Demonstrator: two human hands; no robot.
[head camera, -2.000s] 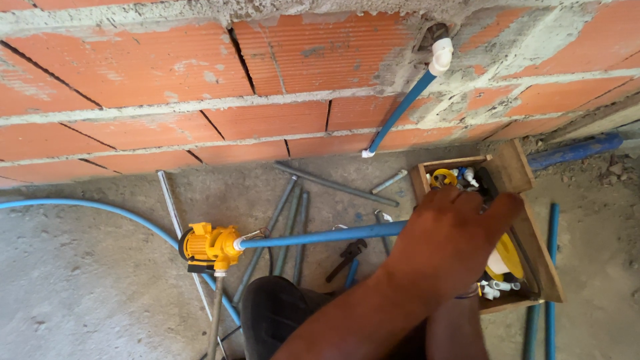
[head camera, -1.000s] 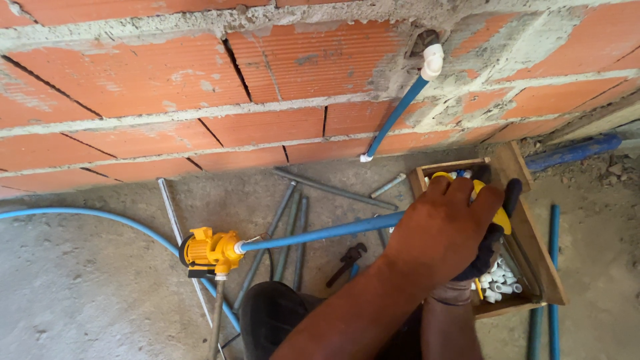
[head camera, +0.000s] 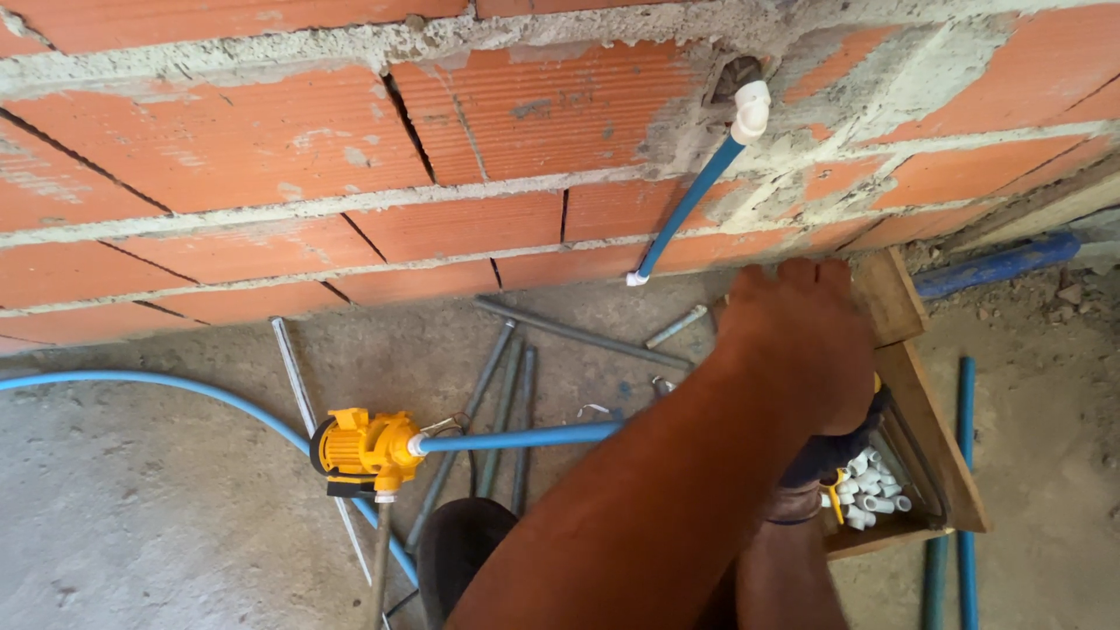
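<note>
My bare left hand (head camera: 796, 346) is over the wooden box (head camera: 941, 437), its back toward the camera and its fingertips hidden. Below it, my right hand (head camera: 831, 459), in a dark glove, is mostly covered; a small yellow part shows beside it. What either hand holds is hidden. A blue pipe (head camera: 525, 436) runs from the yellow electric water pump (head camera: 372, 451) and passes out of sight behind my left forearm. White pipe fittings (head camera: 866, 490) lie in the box near the glove. Another blue pipe (head camera: 691, 206) hangs from a white elbow (head camera: 751, 112) at the brick wall.
Grey pipes (head camera: 499, 420) lie scattered on the concrete floor between pump and box. A light blue hose (head camera: 175, 385) curves in from the left. Two blue pipes (head camera: 966, 490) lie right of the box, and a thick blue pipe (head camera: 1006, 267) lies by the wall.
My left hand has moved up toward the wall, and its forearm now covers the spot where a wrench lay on the floor. The yellow object beside the gloved hand is now mostly hidden.
</note>
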